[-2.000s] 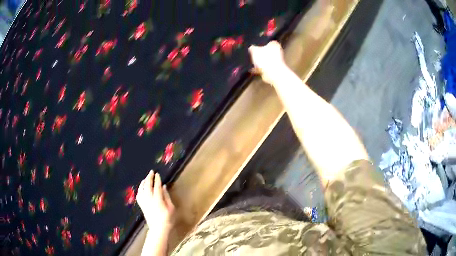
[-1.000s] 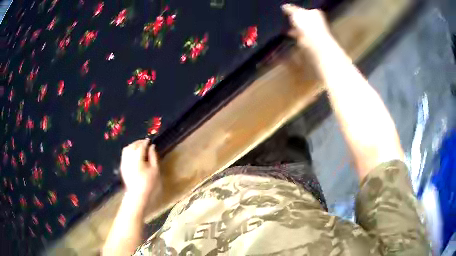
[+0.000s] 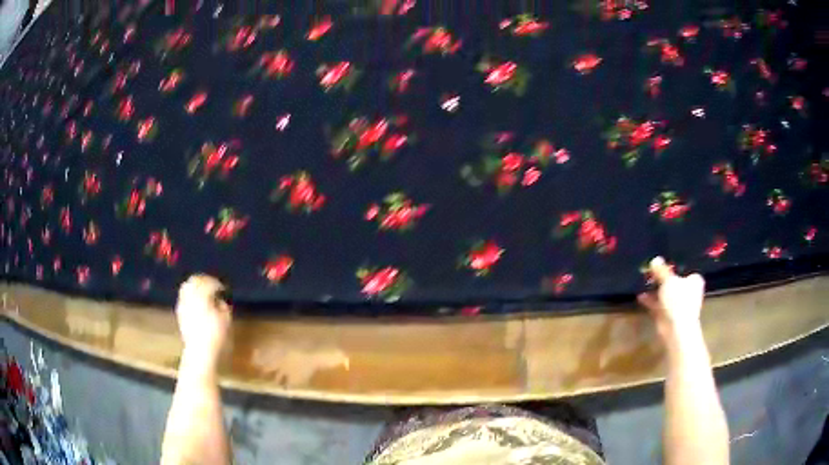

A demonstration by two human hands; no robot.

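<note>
The dark floral fabric (image 3: 436, 163) with red rose clusters and green leaves covers the table top. Its dark edge (image 3: 436, 311) runs just inside the wooden table edge. My left hand (image 3: 204, 311) is at the fabric edge on the left, fingers bent over the cloth border. My right hand (image 3: 674, 292) is at the fabric edge on the right, thumb and fingers close together on the border. The cloth lies fairly flat between my hands. The fingertips are blurred.
The brown wooden table edge (image 3: 400, 359) curves across the view below the cloth. Grey floor (image 3: 300, 436) shows under it. Colourful scraps (image 3: 32, 400) lie at the lower left. My camouflage-patterned clothing (image 3: 491, 440) is at the bottom centre.
The view has turned, so the table edge now runs across instead of diagonally. My hands are farther apart sideways and nearly level, both still at the fabric edge.
</note>
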